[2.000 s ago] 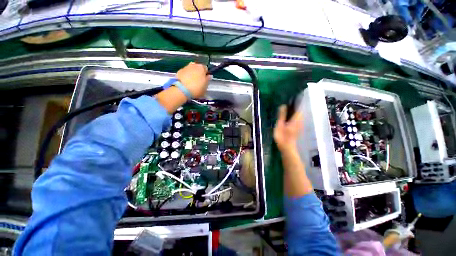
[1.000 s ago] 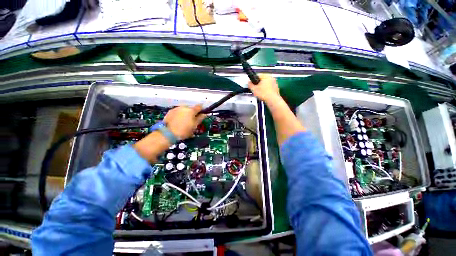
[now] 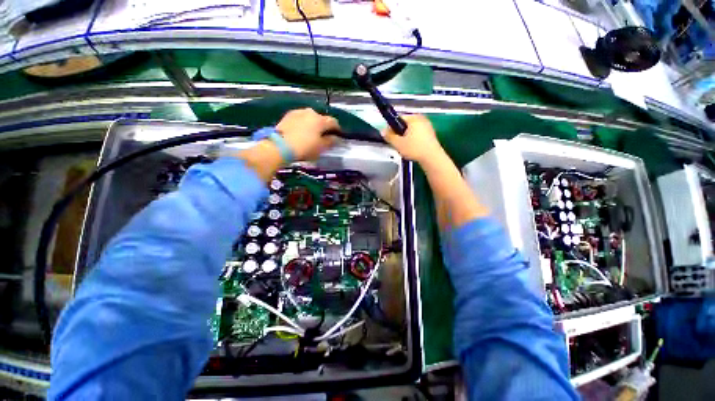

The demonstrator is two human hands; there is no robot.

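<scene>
A pale grey open enclosure lies before me, with a green circuit board, round silver-white capacitors and white leads inside. My left hand grips a black sealing strip at the enclosure's far rim. The strip arcs out past the left side. My right hand holds a short black hand tool near the far right corner; its tip points up and away. The strip runs between the hands. My fingers hide its exact seating there.
A second enclosure stands to the right, with a smaller lower compartment. Another housing is at the far right. Beyond the conveyor rail is a white bench with a black fan. A gloved hand shows lower right.
My left hand has moved from over the board up to the far rim, raising the strip with it. My right hand, empty two seconds ago, still holds the tool near the corner.
</scene>
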